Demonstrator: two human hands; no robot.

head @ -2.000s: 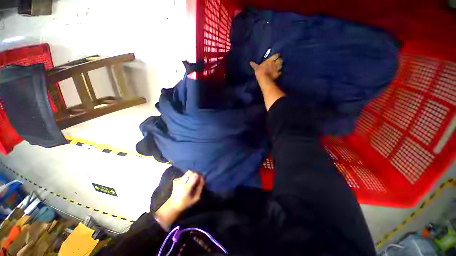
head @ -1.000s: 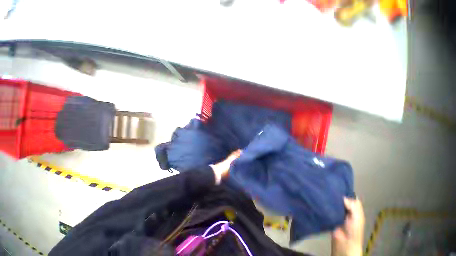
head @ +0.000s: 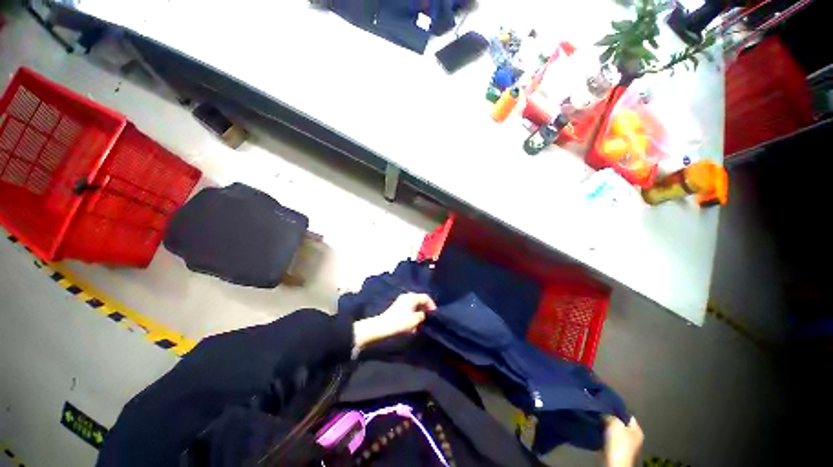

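A navy garment (head: 511,356) hangs between my two hands, in front of my body. My left hand (head: 402,317) is closed on its upper left edge. My right hand (head: 623,440) holds its lower right end near the bottom of the picture and is partly cut off. A small white patch shows on the cloth near my right hand. More navy cloth (head: 484,285) lies in a red crate (head: 571,319) partly under the table edge, and some hangs over the crate's left side.
The long white table (head: 338,100) crosses the top, bearing navy cloth (head: 388,20), a black phone (head: 462,52), small containers, a red basket (head: 594,150) with orange things, and a plant (head: 630,46). At left are a dark-covered stool (head: 239,234) and a red crate (head: 137,196).
First my hands were on cloth at the crate; then both held up a garment. Now the garment hangs narrower between them, and the view has turned to show more of the tabletop.
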